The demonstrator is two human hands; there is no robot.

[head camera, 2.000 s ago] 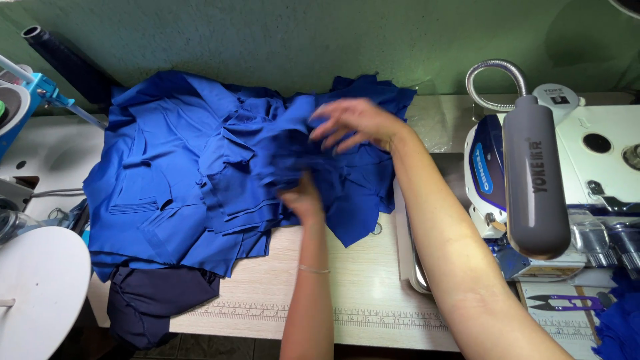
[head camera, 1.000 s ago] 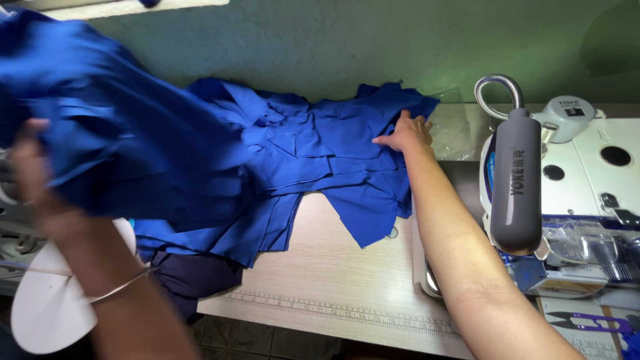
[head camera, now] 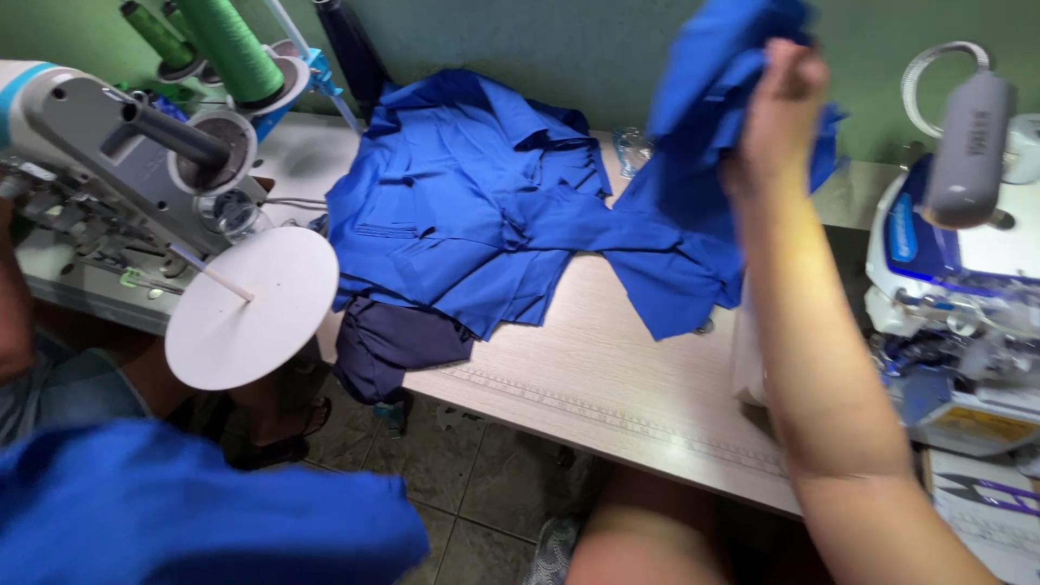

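My right hand (head camera: 784,114) is raised at the upper right, shut on a bunch of blue fabric pieces (head camera: 707,122) lifted above the back of the table. Blue fabric trails from that bunch to a layered pile of blue fabric (head camera: 463,203) on the sewing table (head camera: 617,357). Under the pile's front left edge, a dark navy cloth (head camera: 398,341) hangs over the table edge. My left hand is out of view. A large blurred piece of blue fabric (head camera: 203,512) fills the lower left; what holds it is hidden.
A sewing machine (head camera: 122,146) with green thread cones (head camera: 236,57) and a white disc (head camera: 252,309) stand at left. Another machine (head camera: 918,236) and a grey lamp (head camera: 967,154) are at right, with purple-handled thread snips (head camera: 991,491) below. A person's leg (head camera: 122,366) shows at far left.
My right hand has gone from resting on the pile's right end to holding fabric up. My left hand, lifting blue fabric at the left a second ago, has left the view. The view has swung left.
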